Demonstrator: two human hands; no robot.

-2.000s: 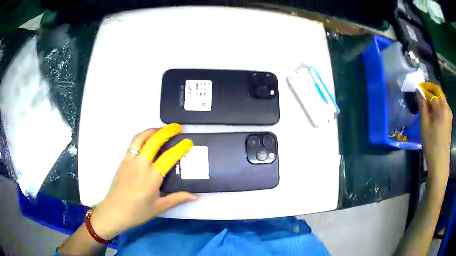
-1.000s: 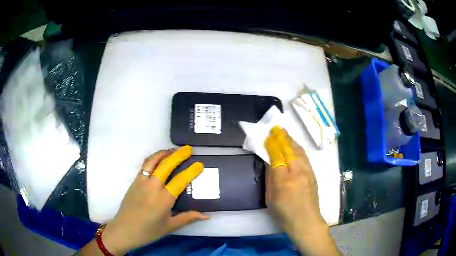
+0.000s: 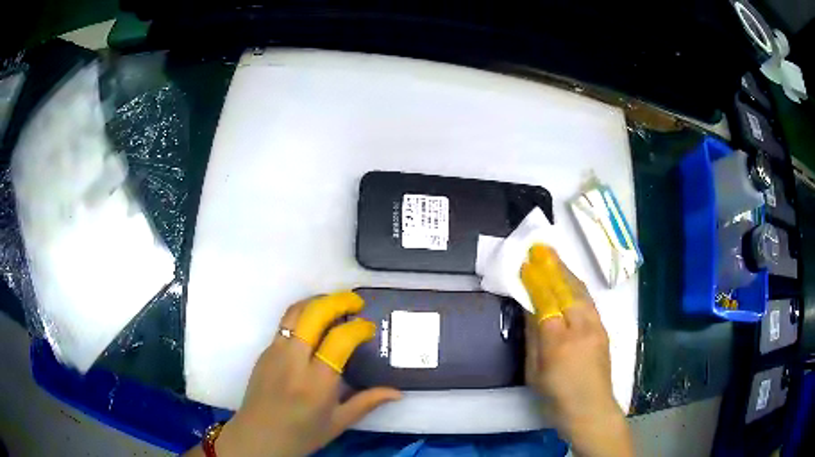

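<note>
Two dark smartphones lie on the white mat (image 3: 295, 134), each with a white label and its camera end at the right. My left hand (image 3: 313, 370), with yellow finger cots, grips the left end of the near smartphone (image 3: 469, 339), fingers at its top left corner and thumb at its lower edge. My right hand (image 3: 567, 348), also with yellow cots, presses a white wipe (image 3: 518, 259) under its fingertips. The wipe overlaps the right part of the far smartphone (image 3: 487, 201) and reaches the near one's upper right edge. My right hand hides the near one's right end.
A white and blue-striped packet (image 3: 605, 230) lies at the mat's right. A small blue bin (image 3: 701, 232) holds translucent bottles. Beyond it are black trays with labelled phones (image 3: 779, 326). White film sheets (image 3: 89, 214) lie on crinkled plastic at left, above a large blue bin (image 3: 116, 402).
My right hand has come from the small blue bin to the phones with a white wipe. My left hand stays on the near phone. The whole view has shifted, moving the phones rightward in frame.
</note>
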